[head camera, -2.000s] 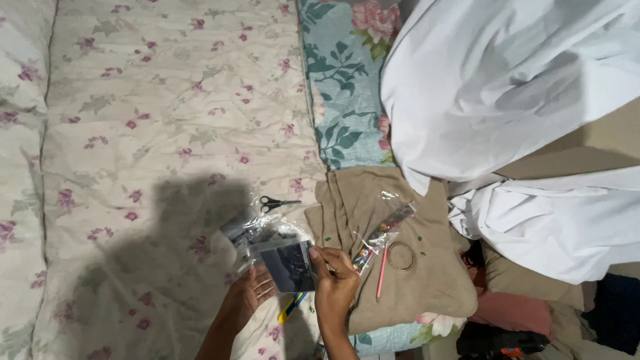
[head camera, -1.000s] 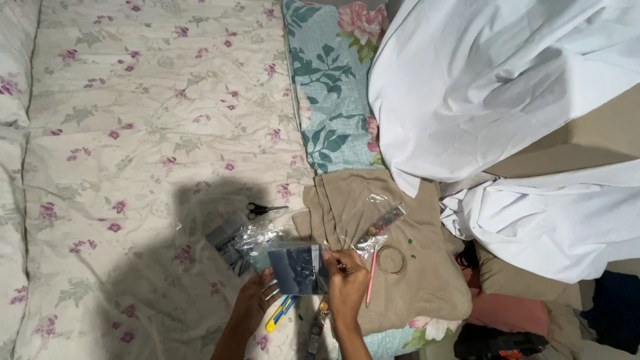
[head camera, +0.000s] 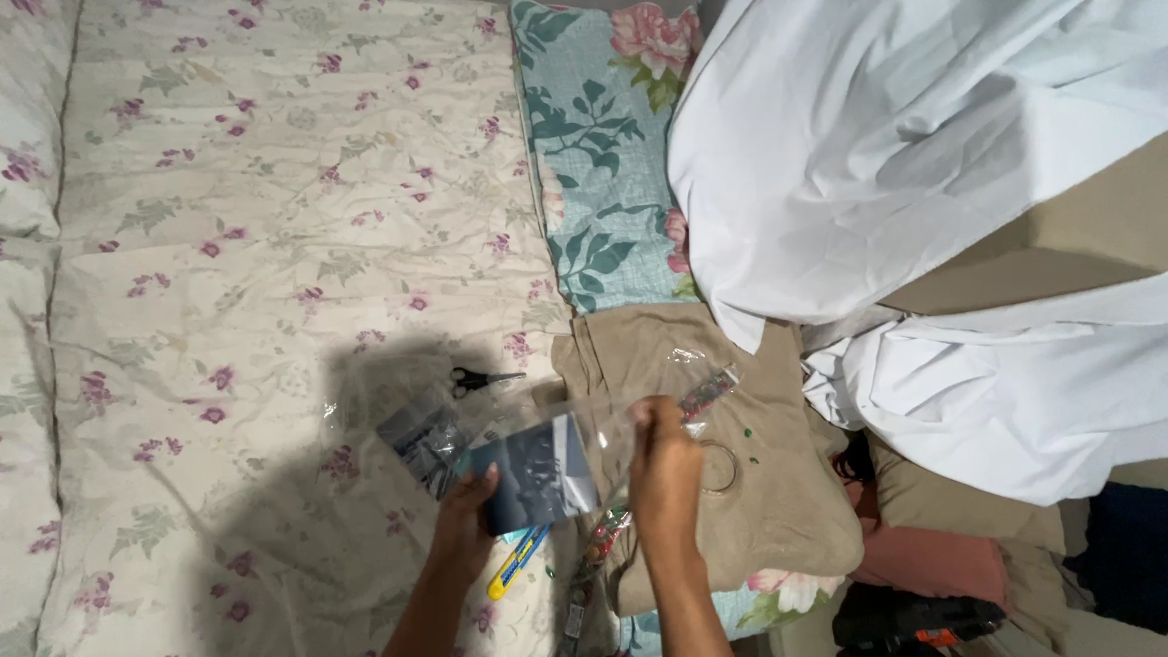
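My left hand grips the lower left edge of a dark printed card in a clear plastic sleeve. My right hand pinches the sleeve's clear end at upper right. Another dark sleeved packet lies behind and left of the card, with black-handled scissors just above it. Below the card lies a yellow and blue utility knife. A clear strip of small colorful pieces lies beside my right wrist; a similar strip is beyond that hand.
A wire ring and small green bits lie on a folded beige cloth. The floral bedsheet spreads at left. White fabric drapes at upper right; folded clothes and a black item sit at lower right.
My right hand has moved off the dark card toward the right and now holds the sleeve's clear end, which is stretched out. The card has tilted.
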